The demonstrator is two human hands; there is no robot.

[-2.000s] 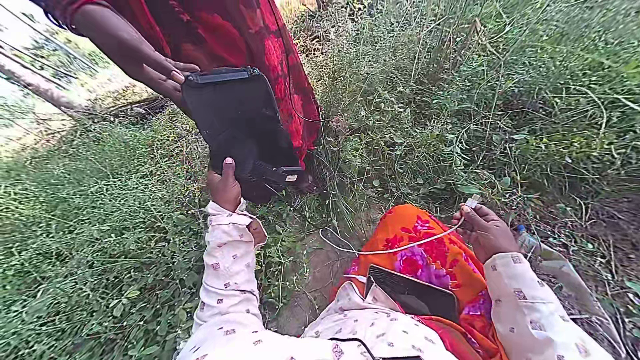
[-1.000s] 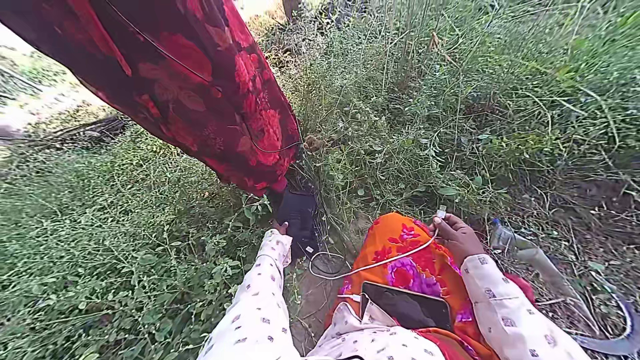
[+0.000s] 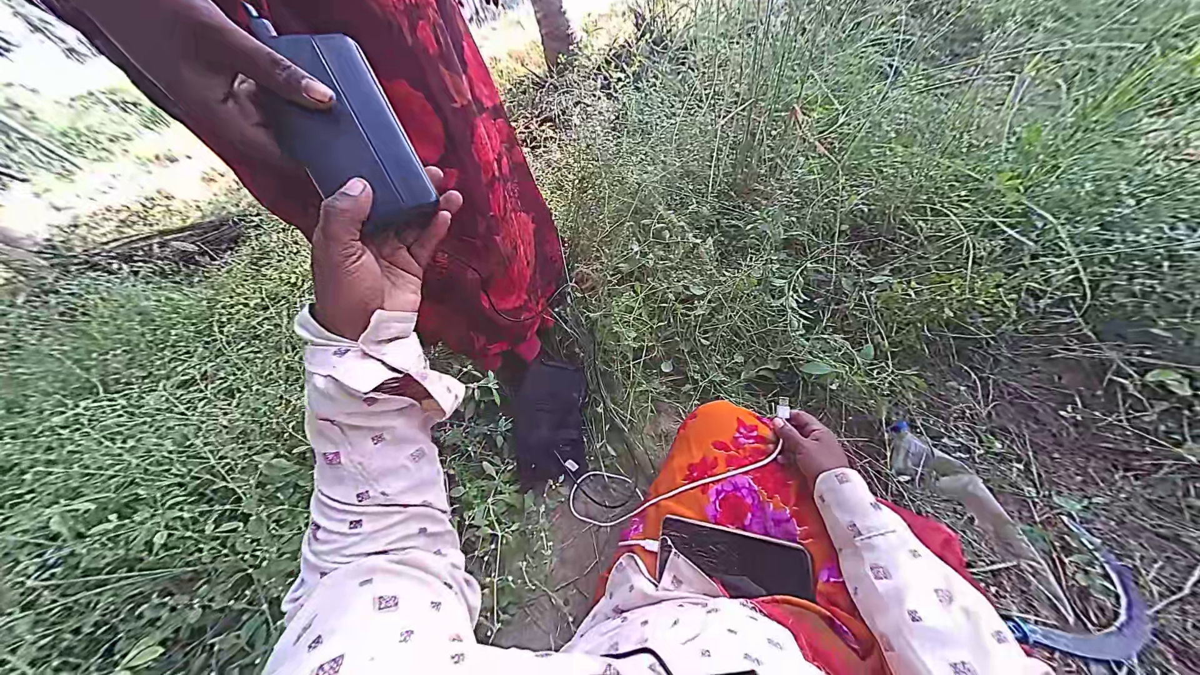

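Observation:
A dark blue power bank (image 3: pixel 361 131) is raised at the upper left, held from above by another person's hand. Around its lower end are the fingers of my left hand (image 3: pixel 366 258), palm up. My right hand (image 3: pixel 811 445) pinches the white plug (image 3: pixel 783 408) of a charging cable (image 3: pixel 689 487), over my orange floral cloth. That pale cable loops across the cloth. A smartphone (image 3: pixel 736 558) with a dark screen lies in my lap, a white plug at its left end. On the ground, a black pouch or case (image 3: pixel 550 422) rests by the other person's red floral garment (image 3: pixel 497 225).
A sickle (image 3: pixel 1116 619) with a curved blade lies on the ground at the lower right. Near it is a clear plastic bottle (image 3: pixel 914 455) with a blue cap. Grass and weeds (image 3: pixel 844 234) surround us, and a tree trunk (image 3: pixel 553 33) stands at the top.
My left hand has risen from beside the black thing near the ground to the power bank. The other person's hand has come into view with it. My right hand still holds the plug.

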